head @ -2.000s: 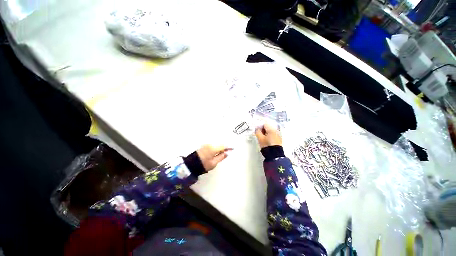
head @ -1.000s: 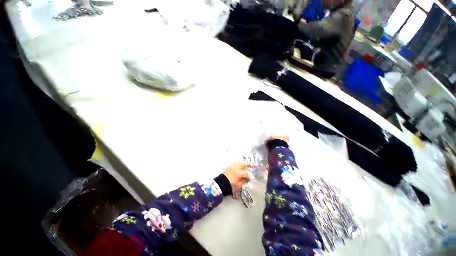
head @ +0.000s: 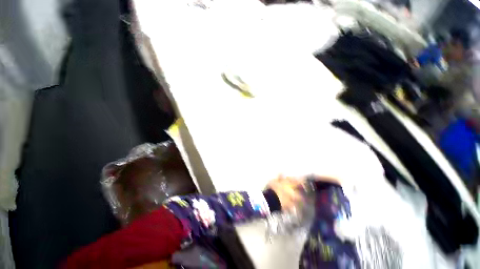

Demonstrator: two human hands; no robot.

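The picture is strongly blurred. My left hand (head: 287, 193) is over the white table near its front edge, close to my right cuff. Its fingers are smeared, and I cannot tell whether it grips anything. Blurred metal pieces (head: 281, 223) show just below it. My right hand (head: 322, 180) shows only as a thin strip of skin beside the dark cuff, so its fingers and anything in them cannot be made out. The heap of loose silver metal frames (head: 380, 247) lies right of my right sleeve, streaked by blur.
The white table (head: 263, 136) has a yellow mark at its left edge. A clear-lined waste bag (head: 150, 181), brownish inside, is below that edge. Long black fabric bundles (head: 416, 152) lie at the right. A blue object (head: 460, 144) stands beyond them.
The view has swung left, so the table and heap sit further right and lower in the picture. My hands are now closer together. The bulky clear bag on the table is washed out.
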